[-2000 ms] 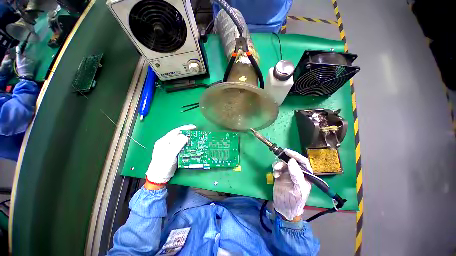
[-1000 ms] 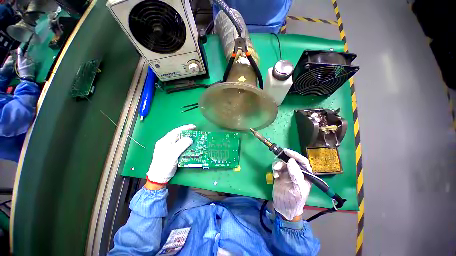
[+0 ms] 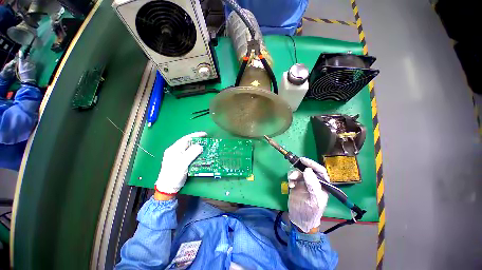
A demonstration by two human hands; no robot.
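A green circuit board (image 3: 224, 158) lies flat on the green mat (image 3: 211, 193) in front of me. My left hand (image 3: 178, 162), in a white glove with an orange-red ring at the cuff, holds the board's left edge. My right hand (image 3: 308, 196), also gloved, holds a soldering iron (image 3: 292, 158) like a pen. The iron's tip is to the right of the board's upper right corner, apart from it, just below the rim of the round extraction hood (image 3: 251, 112).
A cream air blower (image 3: 182, 67), blue pen (image 3: 155, 100) and black tweezers (image 3: 201, 113) are left of the hood. A white bottle (image 3: 294, 88), black fan (image 3: 342, 78), iron stand (image 3: 338, 136) and yellow sponge (image 3: 342, 169) are right. The conveyor (image 3: 63, 174) carries another board (image 3: 87, 90).
The board on the conveyor has moved slightly toward me. My hands, the held board and the iron look almost unchanged.
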